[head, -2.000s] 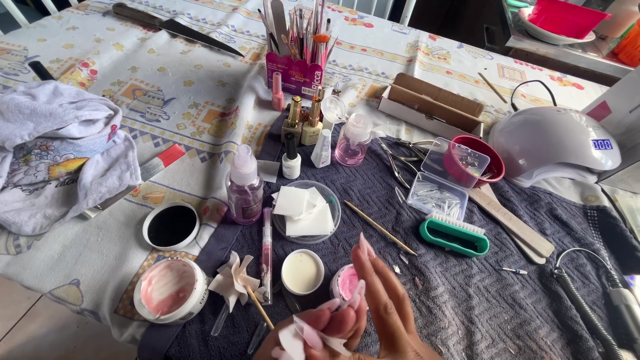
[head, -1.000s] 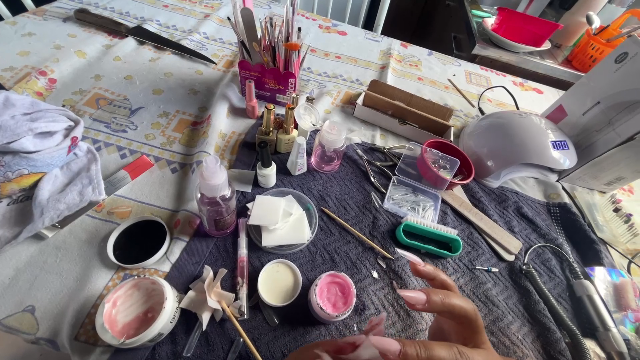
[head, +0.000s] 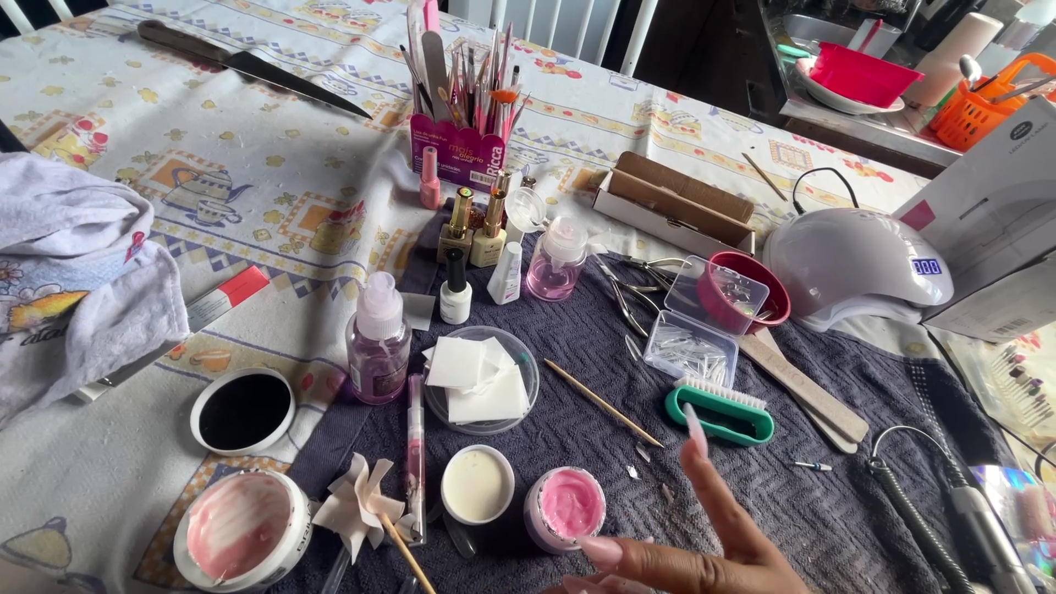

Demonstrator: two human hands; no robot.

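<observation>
My right hand (head: 709,544) comes in from the lower right with fingers apart, and nothing shows in its grasp. One long-nailed finger points up beside the green nail brush (head: 719,417); another lies at the edge of the jar of pink gel (head: 566,507). More fingertips show at the bottom edge; whether they belong to my left hand I cannot tell. Left of the pink jar stand a small pot of cream-coloured product (head: 478,485) and a wooden stick (head: 404,549) by a folded pale paper form (head: 359,503). A wide jar (head: 239,528) sits at lower left.
White lint-free pads (head: 487,379) lie in a round dish. Behind are a pump bottle (head: 379,346), nail polish bottles (head: 455,289) and a brush holder (head: 462,153). A nail lamp (head: 858,264) and an electric file handpiece (head: 990,528) lie right. A large knife (head: 289,80) rests far left.
My hands, together over the pink jar two seconds ago with white material between the fingers, have moved lower and right. The jar shows fully now, and the white material is out of sight.
</observation>
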